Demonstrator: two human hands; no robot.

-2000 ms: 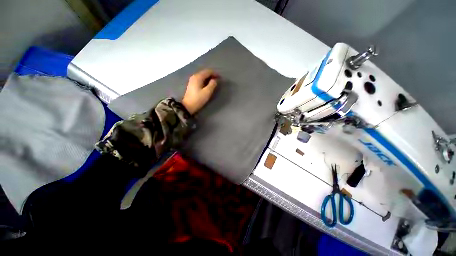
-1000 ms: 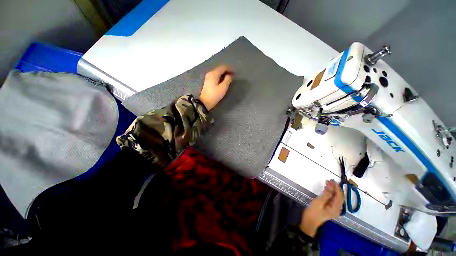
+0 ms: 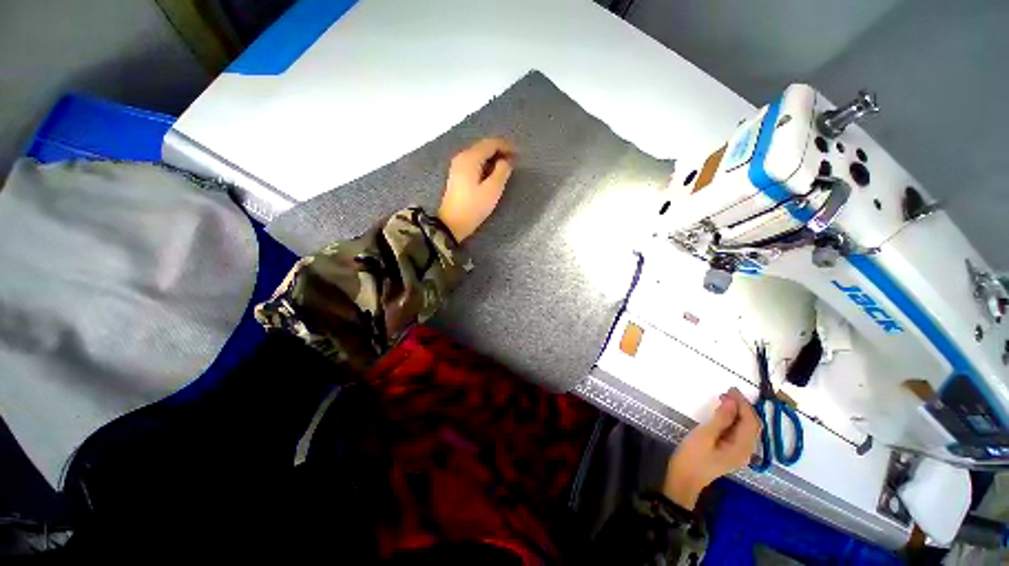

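A grey cut panel [image 3: 553, 232] lies flat on the white machine table, its right edge at the needle area of the sewing machine head [image 3: 763, 166]. A dark strip [image 3: 625, 304] runs along its lower right edge. My left hand [image 3: 476, 190] rests on the panel with fingers curled and nothing visible in it. My right hand [image 3: 717, 444] is at the table's front edge, close against the left handle of the blue-handled scissors [image 3: 783, 431]. Its fingertips are together; whether it holds anything is unclear. Glare hides the cloth near the needle.
A pale grey cloth piece [image 3: 122, 299] lies over blue material at the left. A small black tool [image 3: 808, 359] lies beside the scissors. A measuring tape [image 3: 631, 407] runs along the table's front edge. The machine's control panel [image 3: 971, 415] is at the far right.
My right hand has come into view beside the scissors. A bright light now shines on the cloth by the needle. My left hand and the panel have hardly moved on the table.
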